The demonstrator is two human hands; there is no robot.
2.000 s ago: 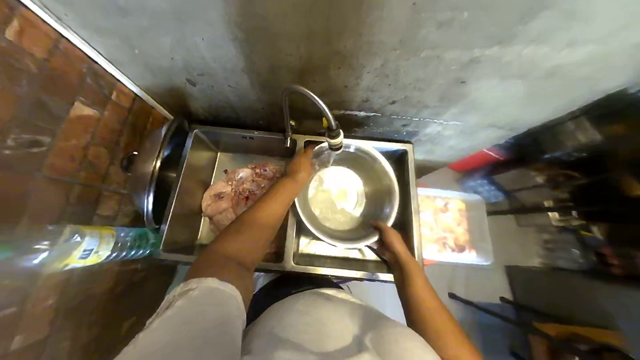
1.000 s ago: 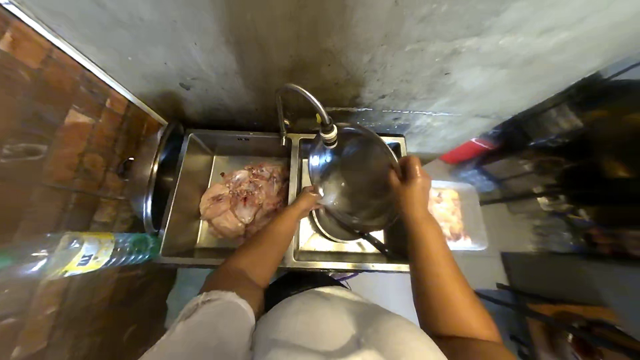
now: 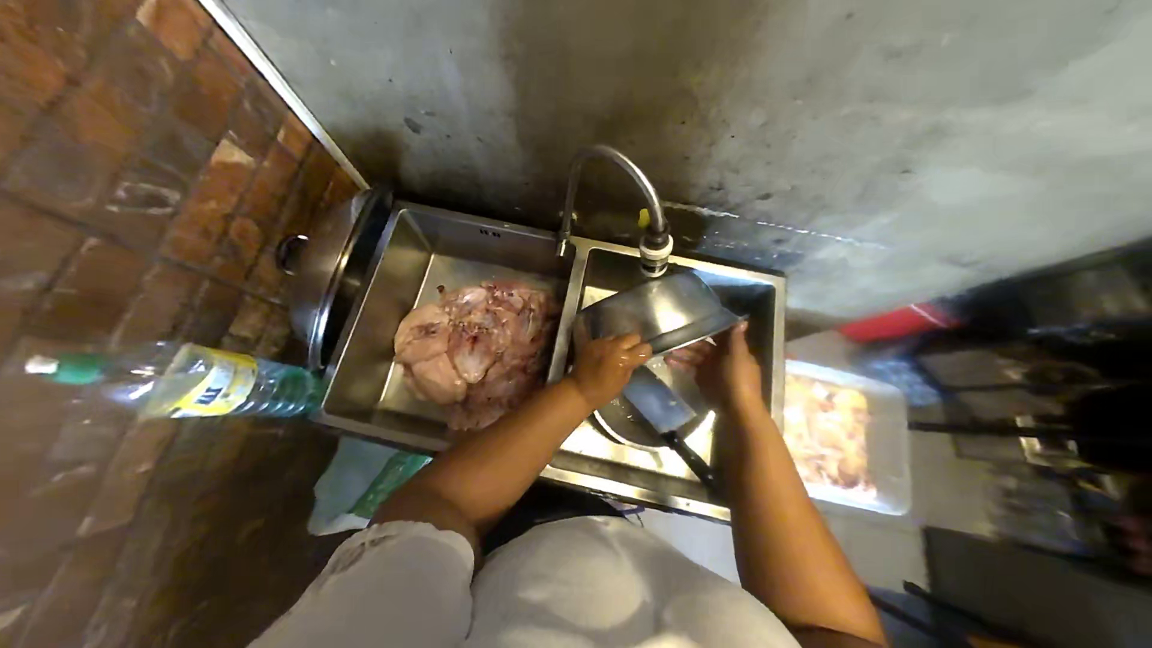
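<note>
A metal bowl [image 3: 661,310] is tipped on its side in the right basin of the steel sink [image 3: 585,261], under the curved faucet [image 3: 655,245]. My left hand [image 3: 612,364] grips its near left rim. At the bowl's right end, my right hand [image 3: 724,369] holds the rim, its fingers partly hidden. Beneath the hands lies a cleaver [image 3: 661,405] with a dark handle, over a round metal vessel [image 3: 625,423] that is partly covered. Raw meat [image 3: 481,346], pale and pink with skin, is heaped in the left basin.
Left of the sink, a lidded metal pot [image 3: 326,270] stands by a brick wall, near a plastic bottle [image 3: 216,382] with a green cap. A clear tub [image 3: 886,441] of meat pieces sits at the right. A concrete wall [image 3: 810,117] rises behind the faucet.
The bowl was upright with liquid inside two seconds ago; it is now tipped over, without visible liquid. My left hand has moved from beside the faucet to the bowl's near rim.
</note>
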